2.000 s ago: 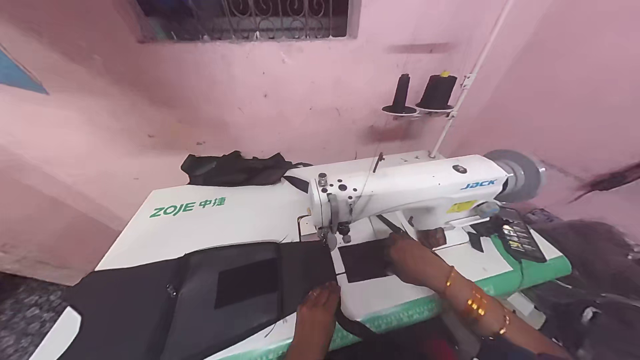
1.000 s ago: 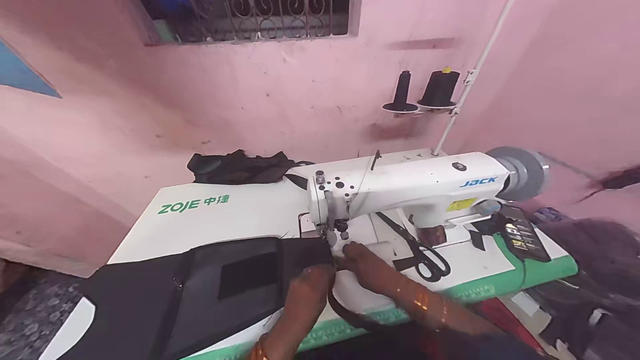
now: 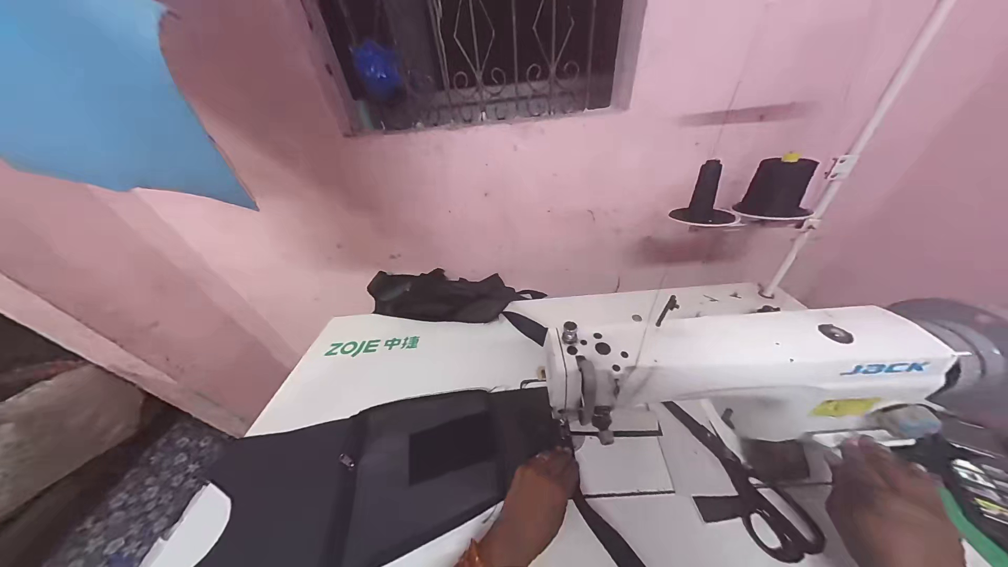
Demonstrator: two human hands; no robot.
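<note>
My left hand (image 3: 539, 492) presses on the right edge of a black fabric piece (image 3: 441, 449), just below the needle area of a white Jack sewing machine (image 3: 748, 354). A darker rectangular patch (image 3: 453, 447) lies on that fabric. My right hand (image 3: 894, 492), somewhat blurred, is at the lower right by the base of the machine arm, near its reverse lever (image 3: 858, 438); its fingertips touch or nearly touch it, I cannot tell which. Black-handled scissors (image 3: 760, 496) lie between my hands. A black strap (image 3: 602, 531) runs down beside my left hand.
Crumpled black fabric (image 3: 441, 295) lies at the back of the white table (image 3: 307, 386). Two black thread cones (image 3: 780, 187) stand on a thread stand by the pink wall. A tray of small tools (image 3: 980, 488) is at the right edge. A small dark patch (image 3: 718, 508) lies beside the scissors.
My right hand has moved right, away from the needle area to the base of the machine arm. My left hand stays at the fabric edge. The view has shifted up and left.
</note>
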